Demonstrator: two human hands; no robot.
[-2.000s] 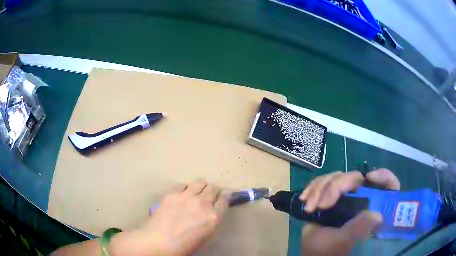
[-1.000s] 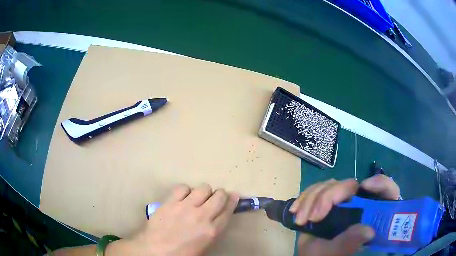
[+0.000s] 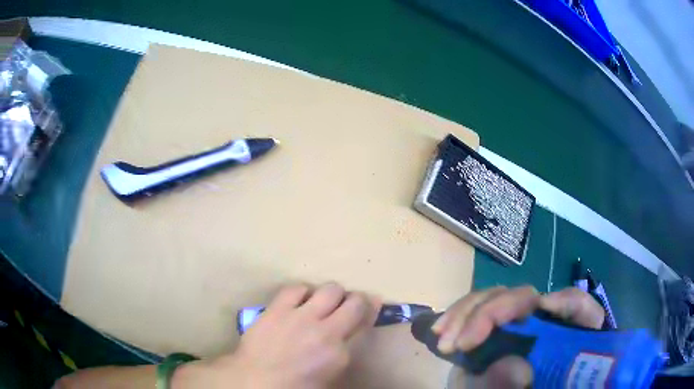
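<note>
My left hand (image 3: 308,338) holds a pen-shaped device (image 3: 396,313) down on the cardboard work sheet (image 3: 251,235); its dark tip end and its pale back end show on either side of my fingers. My right hand (image 3: 495,327) grips the blue and black electric screwdriver (image 3: 582,349), held nearly level. Its front end meets or nearly meets the device's tip end; blur hides the exact contact. A second pen-shaped device (image 3: 183,170), white and black, lies on the cardboard at upper left. The screw tray (image 3: 478,199), holding many tiny silver screws, sits at the sheet's right edge.
Bagged parts (image 3: 27,121) lie at the far left. Dark and pale pieces (image 3: 592,285), partly hidden, lie beyond my right hand. A blue tool bin (image 3: 574,23) stands at top right, past the green surface (image 3: 342,45). Shiny clear material (image 3: 677,304) shows at the right edge.
The view has shifted, so the sheet and tray sit higher and further right in the picture. Both hands keep their holds. The screwdriver's rear has dipped lower in the picture.
</note>
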